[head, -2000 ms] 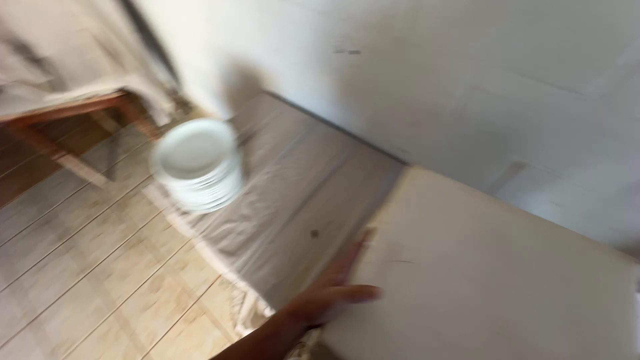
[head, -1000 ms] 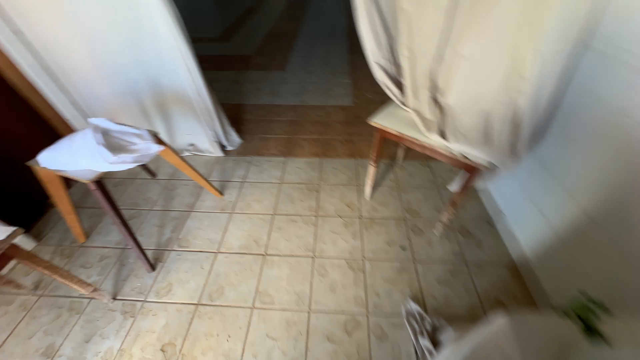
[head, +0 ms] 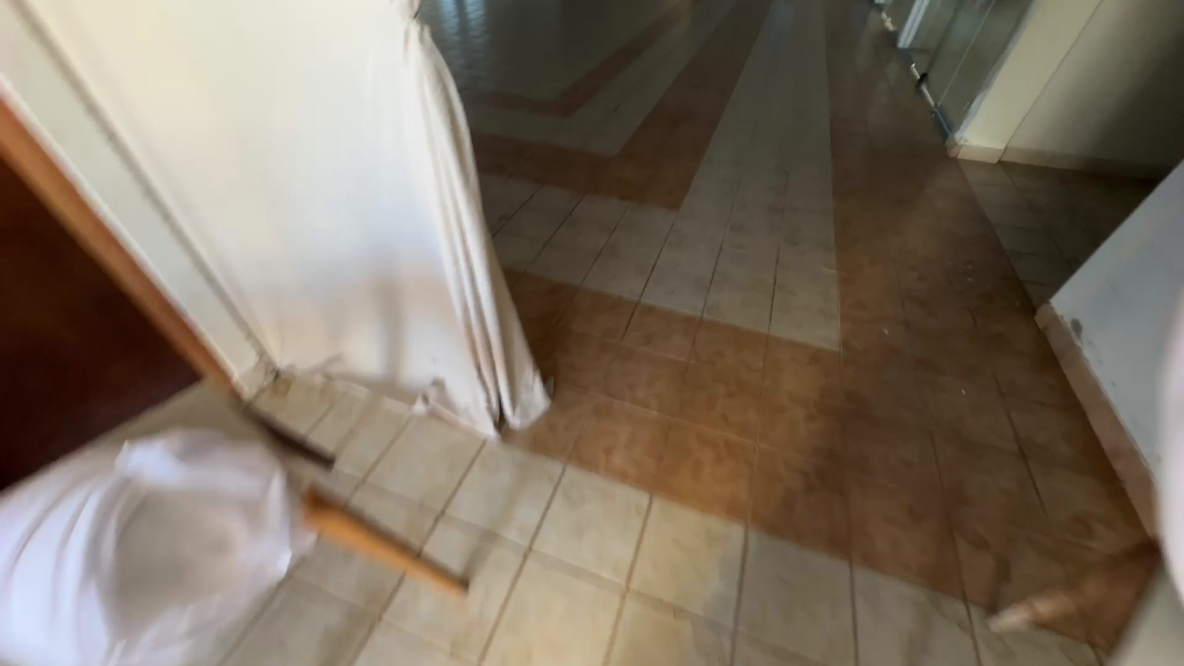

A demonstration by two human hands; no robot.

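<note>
Neither my left hand nor my right hand can be made out. At lower left, a crumpled white cloth or plastic bag (head: 185, 546) lies on a seat whose wooden leg (head: 388, 541) slants down to the tiles. Above it hangs a long off-white curtain (head: 370, 231), its gathered edge reaching the floor beside the opening. A blurred brown shape with a pale tip, probably a chair leg (head: 1064, 601), shows at lower right.
Beige floor tiles (head: 592, 546) meet a darker brown and grey tiled floor (head: 721, 370) beyond the opening. A dark red-brown panel (head: 74, 314) stands at left, a pale wall (head: 1124, 314) at right.
The view has swung from the plate stack and wall to the curtained opening, and is now nearer to it. The hand seen two seconds ago is out of view.
</note>
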